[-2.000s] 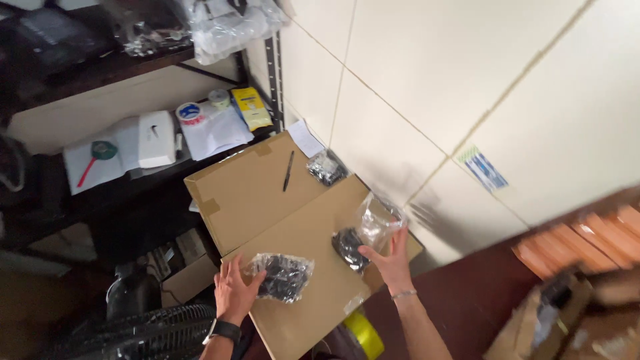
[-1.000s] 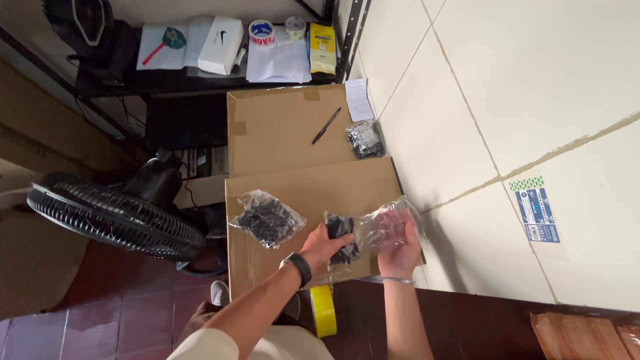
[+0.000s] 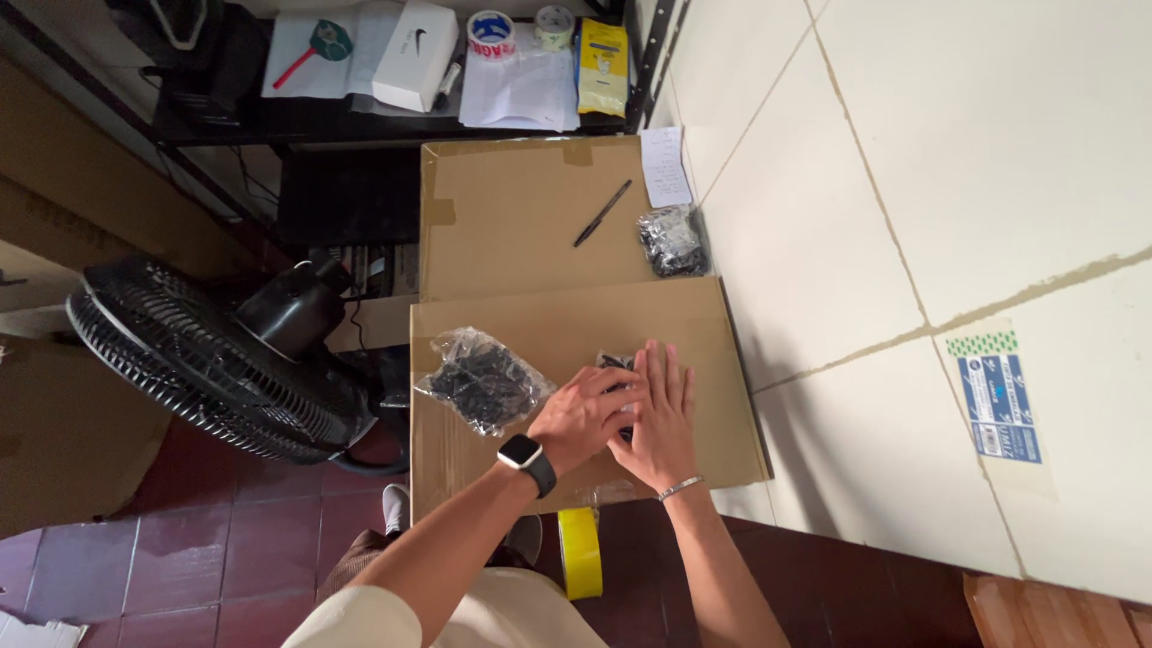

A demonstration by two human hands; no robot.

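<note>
My left hand [image 3: 589,414], with a smartwatch on the wrist, and my right hand [image 3: 664,418], with a bracelet, meet over a small clear plastic bag of black parts [image 3: 615,362] on a cardboard box [image 3: 576,315]. The fingers of both cover most of that bag. Left of them a larger clear bag of black parts [image 3: 486,380] lies on the same box. A third bag of black parts [image 3: 672,241] rests on the box behind, by the wall. A black pen [image 3: 603,213] and a handwritten paper slip [image 3: 665,166] are also there.
A black fan [image 3: 216,360] stands at the left. The black shelf [image 3: 225,121] behind holds a white shoe-brand box [image 3: 416,56], tape rolls [image 3: 491,36], papers and a yellow packet [image 3: 602,67]. A yellow tape roll [image 3: 580,553] is at the box's near edge. The tiled wall [image 3: 864,180] rises at right.
The empty-looking clear bag that my right hand held a second ago is no longer plainly visible. My right hand has moved left, beside my left hand, over the small bag.
</note>
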